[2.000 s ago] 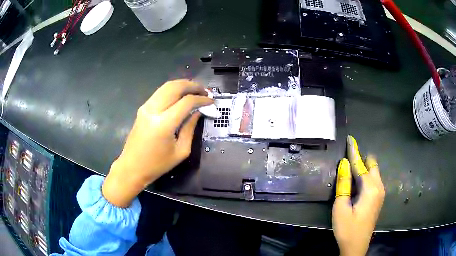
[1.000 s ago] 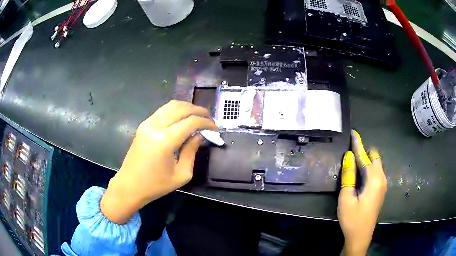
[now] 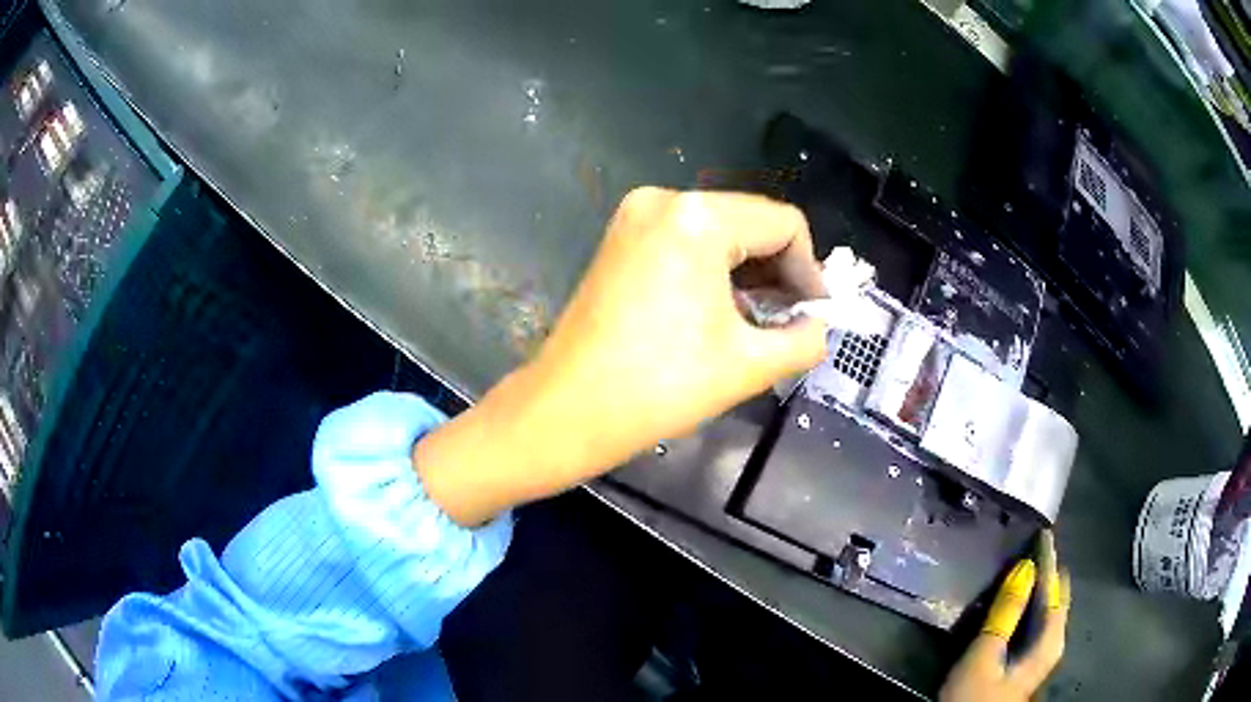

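Observation:
The black printing jig (image 3: 878, 487) lies tilted in view at the right of the bench. A silver stencil (image 3: 858, 359) with a square-hole grid window is on it, and the silver-white scraper blade (image 3: 1008, 436) lies across the stencil's right part. My left hand (image 3: 659, 329) pinches a crumpled white wiping tissue (image 3: 840, 281) at the stencil's left end, above the grid; the fingers hide part of it. My right hand (image 3: 1022, 634), with yellow finger cots, is at the jig's lower right corner, partly cut off by the bottom edge; it holds nothing that I can see.
A second black jig (image 3: 1114, 220) stands behind at the upper right. The paste tub (image 3: 1183, 538) is at the right edge. A teal crate (image 3: 103, 343) with parts in pockets is at the left. The dark green bench edge curves across below the jig.
The view has turned and shifted left, so the jig appears lower right and tilted. My left hand has moved from below the grid to the stencil's left end, and the white wad shows more.

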